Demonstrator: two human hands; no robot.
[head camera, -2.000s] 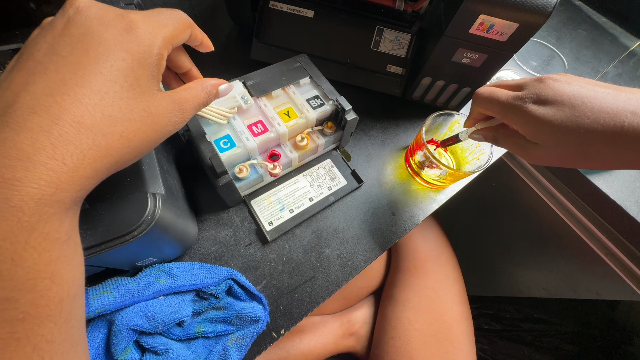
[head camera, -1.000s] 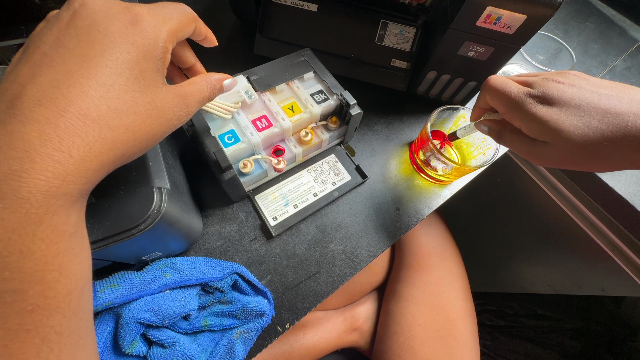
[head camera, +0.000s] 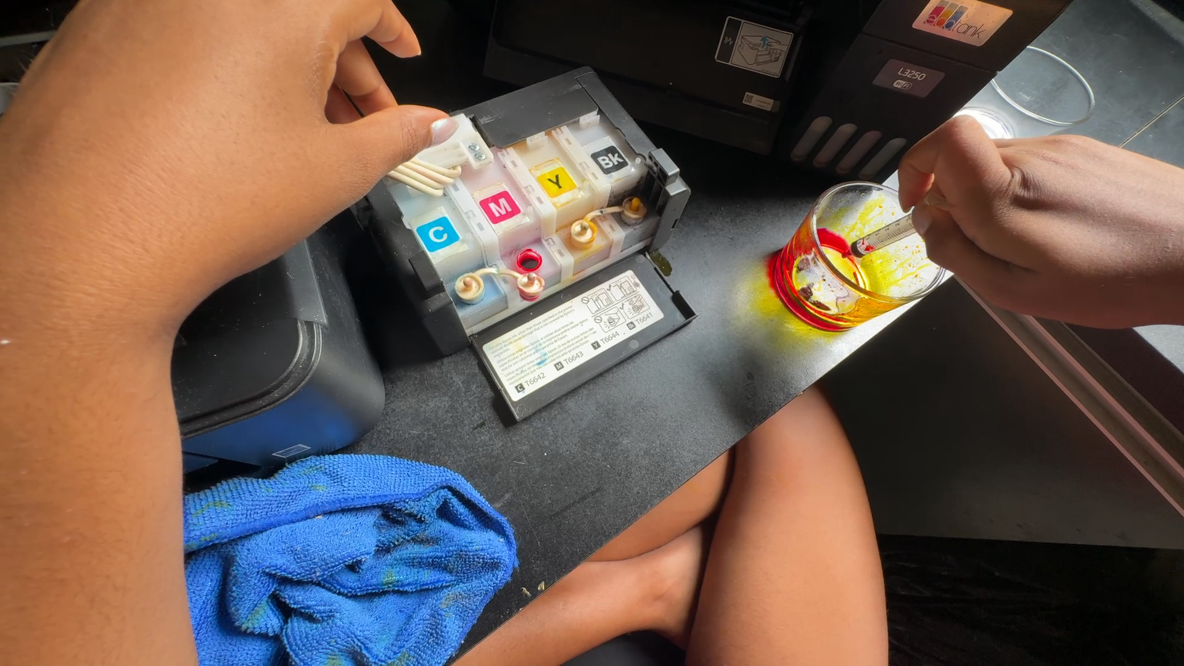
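Observation:
My left hand (head camera: 250, 139) pinches the upper left corner of a printer ink tank unit (head camera: 518, 203), beside its pale ink tubes (head camera: 427, 174). The unit's sections are marked C, M, Y and Bk. One round magenta port (head camera: 529, 260) is uncovered, and pale stoppers (head camera: 470, 288) sit along the front. Its black lid (head camera: 583, 338) with a printed label lies folded down on the table. At the right, my right hand (head camera: 1036, 217) holds a slim syringe (head camera: 883, 236), tip inside a clear glass cup (head camera: 832, 305) stained red and yellow.
A blue microfibre cloth (head camera: 351, 555) lies at the lower left, below a dark rounded case (head camera: 268, 351). A black ink tank printer (head camera: 647, 65) stands behind. The black table's edge (head camera: 712, 458) runs diagonally above my crossed legs (head camera: 786, 536).
The syringe has shifted within the cup, and less red liquid shows at the bottom than two seconds ago. My left hand stays at the tank unit's corner.

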